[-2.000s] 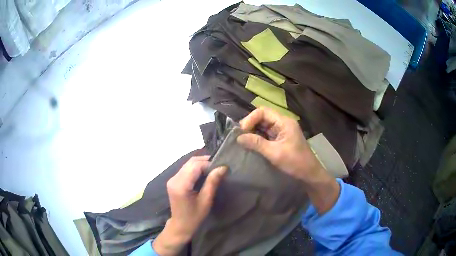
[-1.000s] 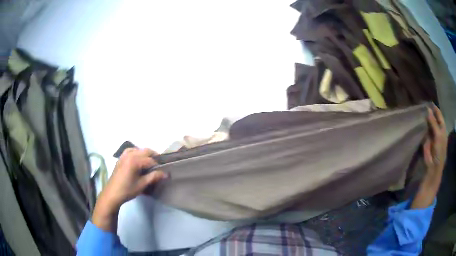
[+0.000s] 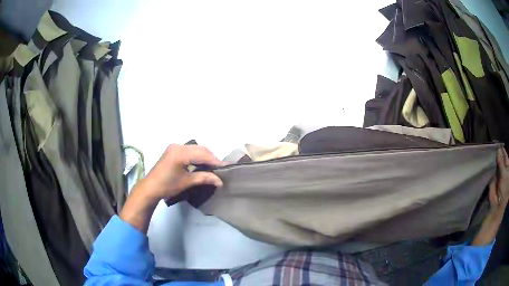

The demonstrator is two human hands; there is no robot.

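Note:
A part-sewn garment piece, taupe in front with dark brown cloth behind, is stretched sideways along the near side of the table. My left hand pinches its left end between thumb and fingers. My right hand holds its right end at the picture's right edge and is partly cut off. The seamed edge between the hands is nearly straight, and the cloth sags below it. Cream cloth shows behind the edge. A dark brown flap hangs beneath my left hand.
A hanging stack of taupe, brown and greenish pieces lies over the left side of the white table. A garment pile with lime patches is at right. My plaid-clad front is at the bottom.
My hands have gone from working close together on a folded corner to holding the piece stretched wide. Since the later earlier frame, the view has shifted left, showing more of the hanging stack.

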